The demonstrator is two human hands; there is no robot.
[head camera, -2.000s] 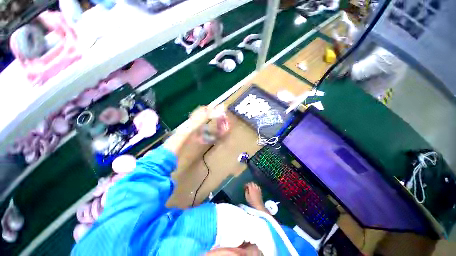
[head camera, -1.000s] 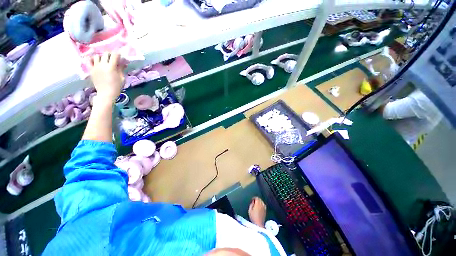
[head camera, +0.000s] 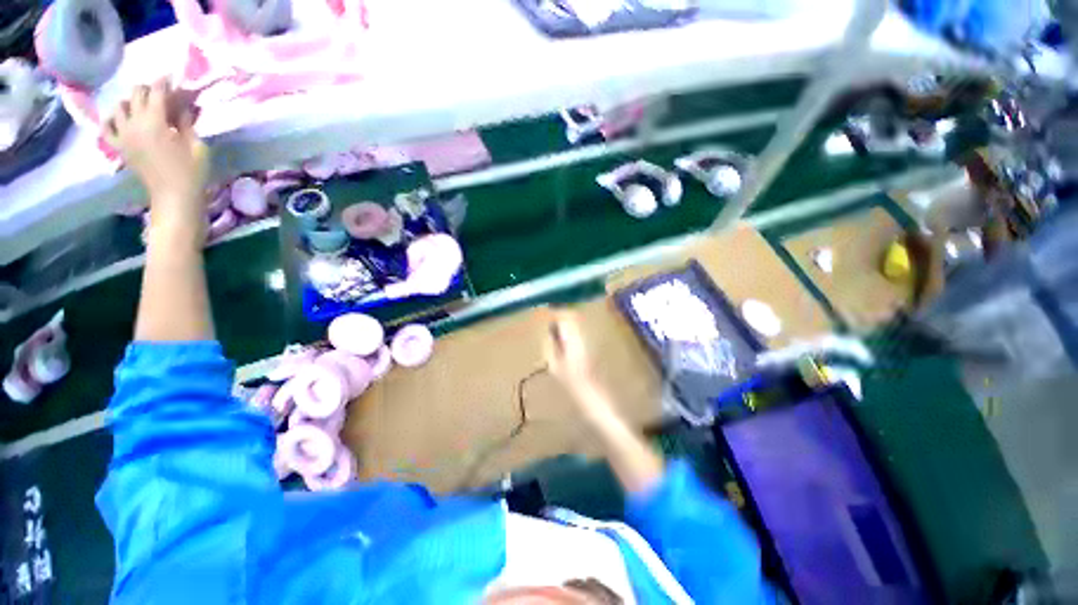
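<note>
On the white shelf at upper left is a pink headset with a grey ear cushion [head camera: 80,43]. My left hand [head camera: 160,140] reaches up to its pink band at the shelf edge; whether the fingers grip it cannot be told. My right hand [head camera: 567,349] is blurred over the brown cardboard [head camera: 426,414], at the upper end of a thin black cable [head camera: 523,402]. Whether it holds the cable is unclear. Pale pink ear cushions [head camera: 317,390] lie heaped at the cardboard's left end.
A blue bin [head camera: 319,305] with parts stands beyond the cushions. A black tray [head camera: 644,337] of small white parts and a monitor [head camera: 816,485] are at right. More headsets [head camera: 638,189] lie beyond the bench. A shelf post [head camera: 804,130] rises at upper right.
The view has turned. My left hand first went from over the cardboard up to the shelf and is still there. My right hand has moved from beside the keyboard to the cable's end.
</note>
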